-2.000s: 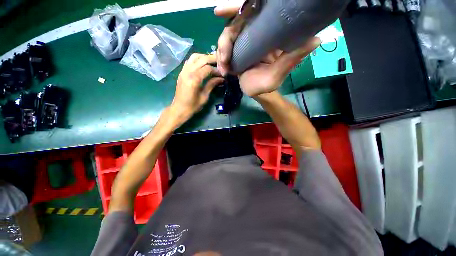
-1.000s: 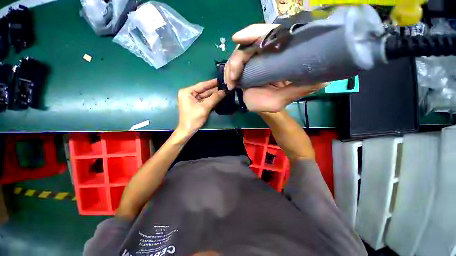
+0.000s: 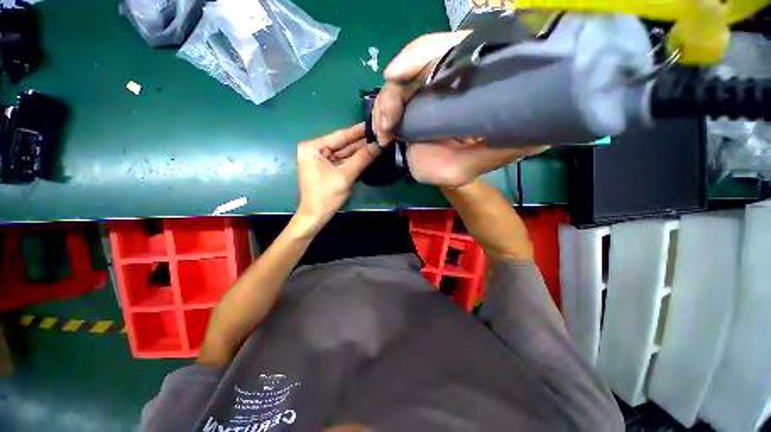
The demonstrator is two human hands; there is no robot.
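Observation:
My right hand [image 3: 440, 156] is wrapped around the thick grey electric screwdriver [image 3: 516, 97], which leans to the upper right, with a black coiled cord at its end. Its bit is hidden behind my fingers. My left hand [image 3: 330, 173] holds the left side of a black device housing [image 3: 382, 169] with thumb and fingertips. The housing lies on the green bench near its front edge, partly hidden by both hands and the driver.
Clear plastic bags [image 3: 258, 51] lie on the far side. Finished black units [image 3: 32, 135] stand at left. A black tray [image 3: 647, 173] is at right. Red divided bins [image 3: 177, 283] and white foam trays [image 3: 630, 312] are below the bench edge. A yellow tie [image 3: 700, 38] hangs at upper right.
The screwdriver has swung from steeply upright to leaning right, with its cord end now showing. My left hand has moved down and inward onto the housing. The view has shifted.

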